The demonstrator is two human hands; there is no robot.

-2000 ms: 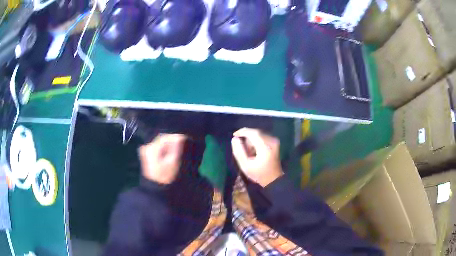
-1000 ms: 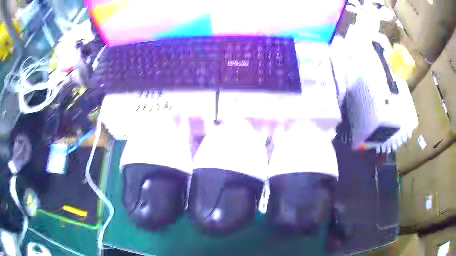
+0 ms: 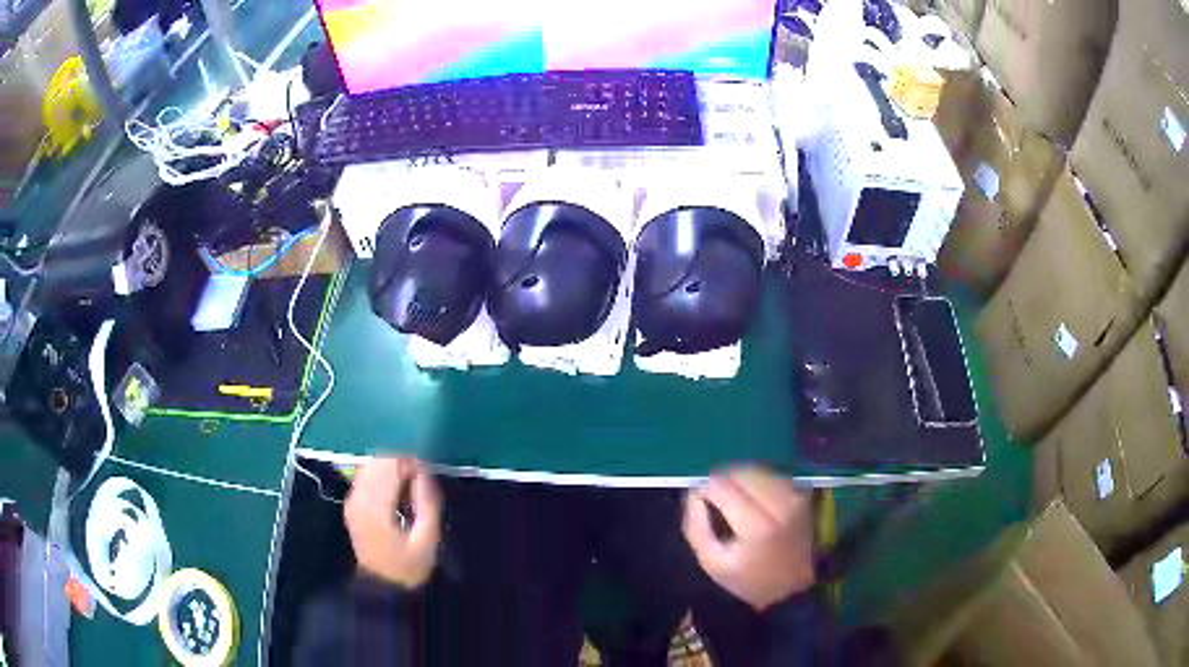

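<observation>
Three glossy black dome cameras stand in a row on the green bench: the left one (image 3: 432, 274), the middle one (image 3: 558, 275) and the right one (image 3: 699, 280), with white housings behind and under them. My left hand (image 3: 395, 521) is at the bench's front edge, below the left camera, with fingers curled. My right hand (image 3: 752, 534) is at the same edge, below and right of the right camera, also curled. Both hands are blurred and apart from the cameras. No held thing can be made out in either.
Keyboard (image 3: 515, 115) and lit monitor (image 3: 548, 39) stand behind the cameras. A power supply (image 3: 876, 196), a dark mouse (image 3: 824, 391) and a flat black rectangle (image 3: 941, 361) are at right. A yellow-rimmed roll (image 3: 198, 623) and white coil (image 3: 127, 547) are at left. Cartons (image 3: 1056, 319) stand beyond.
The view has tilted up and back down. Both hands, out of view one second ago, show again, farther apart than two seconds ago. The cameras still stand in a row.
</observation>
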